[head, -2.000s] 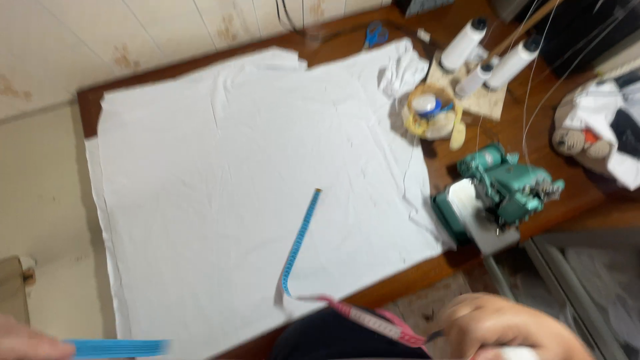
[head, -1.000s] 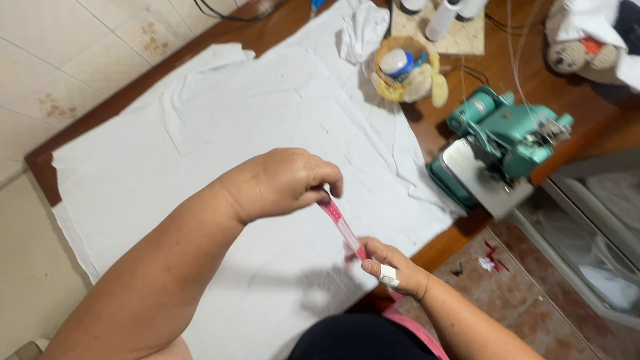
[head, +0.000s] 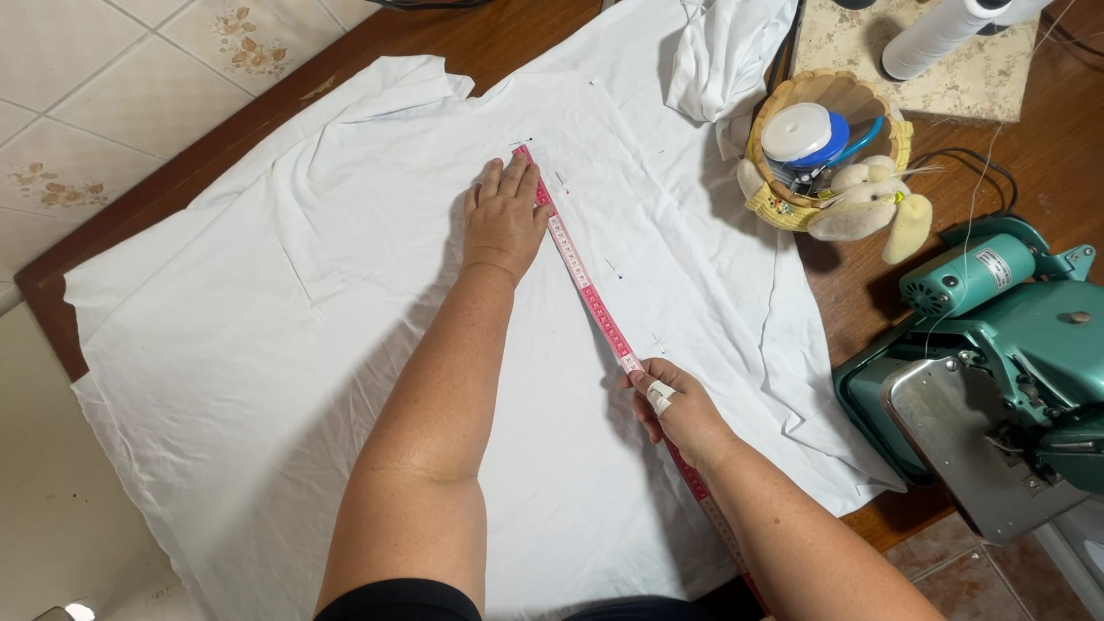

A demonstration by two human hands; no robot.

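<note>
A pink and white measuring tape [head: 595, 297] runs slantwise over white cloth [head: 388, 345] spread on the wooden table. My left hand [head: 507, 211] lies flat near the tape's upper end, its fingers pressing the tape against the cloth. Lower down, my right hand [head: 677, 405], with white tape around one finger, grips the measuring tape between thumb and fingers. Past this hand the tape hangs down beside my right forearm. Several pins, among them a dark-headed pin [head: 619, 276], stick in the cloth just right of the tape.
A green overlock sewing machine [head: 1026, 345] stands at the right edge. Above it sits a basket [head: 901, 142] with white and blue round containers. White thread cones [head: 936, 39] stand on a patterned board [head: 992, 86] at the top right. A tiled wall [head: 112, 78] borders the table at upper left.
The measuring tape, held above the cloth between both hands a second ago, now lies along it. My left hand has gone from pinching the tape to lying flat. The view has moved closer.
</note>
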